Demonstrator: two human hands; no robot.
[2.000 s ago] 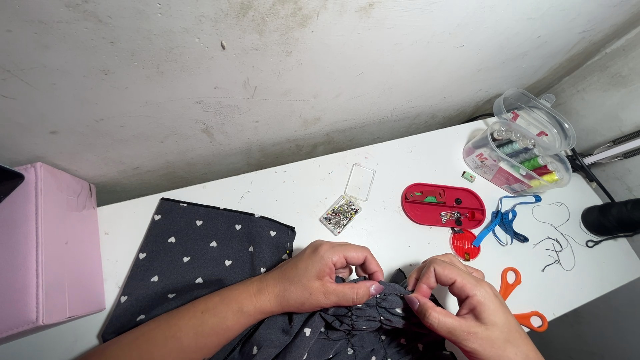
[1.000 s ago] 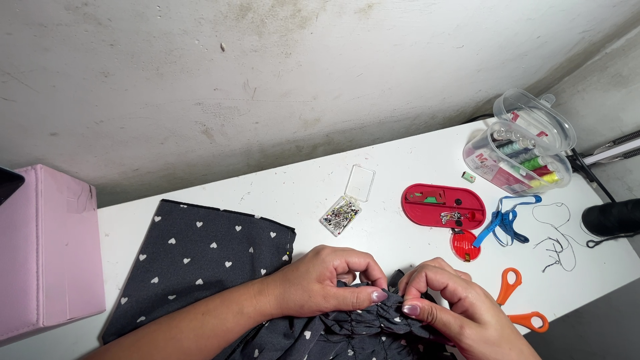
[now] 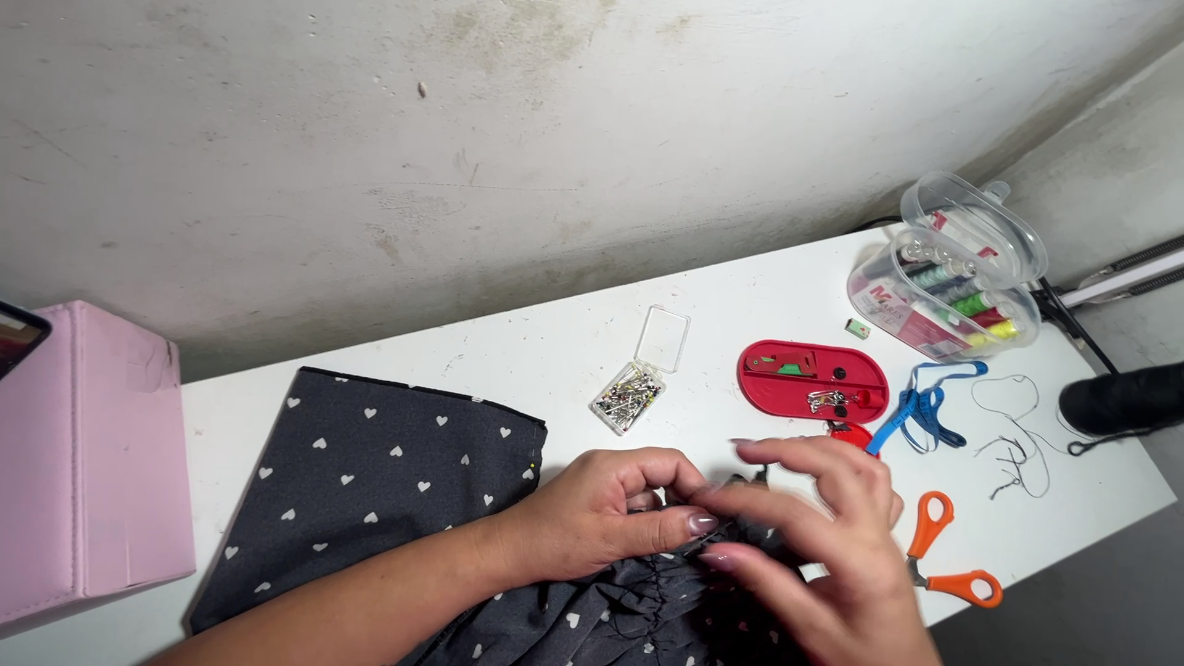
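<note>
Dark fabric with white hearts [image 3: 370, 464] lies flat at the left and runs, gathered into folds, beneath both hands. My left hand [image 3: 615, 513] pinches the gathered edge between thumb and index finger. Close beside it, over the same edge, is my right hand [image 3: 832, 527], its thumb and index finger spread and slightly blurred; no object shows between them. Behind the hands, an open clear box of pins [image 3: 629, 398] stands on the white table. A yellow-headed pin [image 3: 533, 465] sits near the flat fabric's edge.
A red sewing kit case [image 3: 814, 381], blue tape measure [image 3: 925, 412], orange-handled scissors [image 3: 934, 555] and loose dark thread [image 3: 1016, 435] lie right. Behind stand a clear tub of thread spools [image 3: 943, 296] and a black thread cone [image 3: 1124, 400]. A pink box [image 3: 92, 462] stands left.
The fingers of my right hand have come off the gathered fabric and spread apart. My left hand has stayed nearly in place, still pinching the edge.
</note>
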